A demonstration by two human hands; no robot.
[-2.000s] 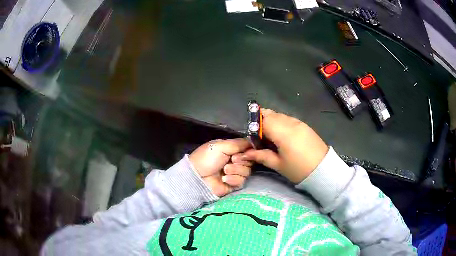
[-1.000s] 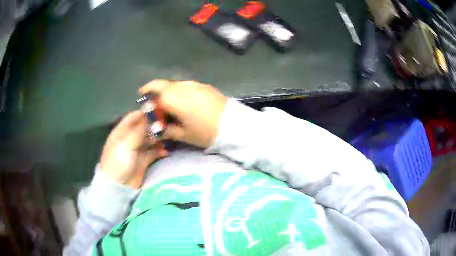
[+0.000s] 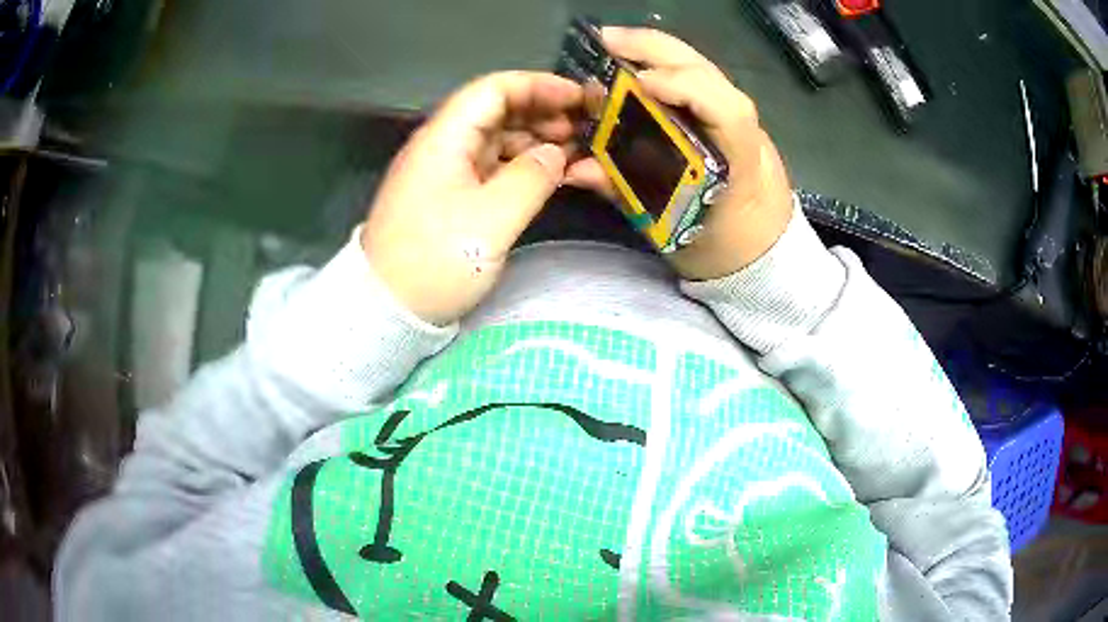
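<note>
A small keypad phone (image 3: 646, 158) with a yellow frame around a dark screen is held tilted above the bench's near edge. Its screen side faces up and its dark end points away to the upper left. My right hand (image 3: 734, 158) is wrapped around the phone's right side and lower end. My left hand (image 3: 468, 182) is at the phone's left side, fingers curled, with fingertips at its edge. Whether the left fingertips grip the phone is hard to tell.
Two black back housings with silver-white labels (image 3: 796, 37) (image 3: 897, 80) lie on the dark green mat (image 3: 972, 146) at the upper right. A thin pale rod (image 3: 1029, 136) lies right of them. A blue plastic basket (image 3: 1027, 474) stands below the bench at right.
The phone was edge-on between both hands; now its yellow-framed screen side shows. The left hand's fingers have loosened beside it. The camera view has shifted.
</note>
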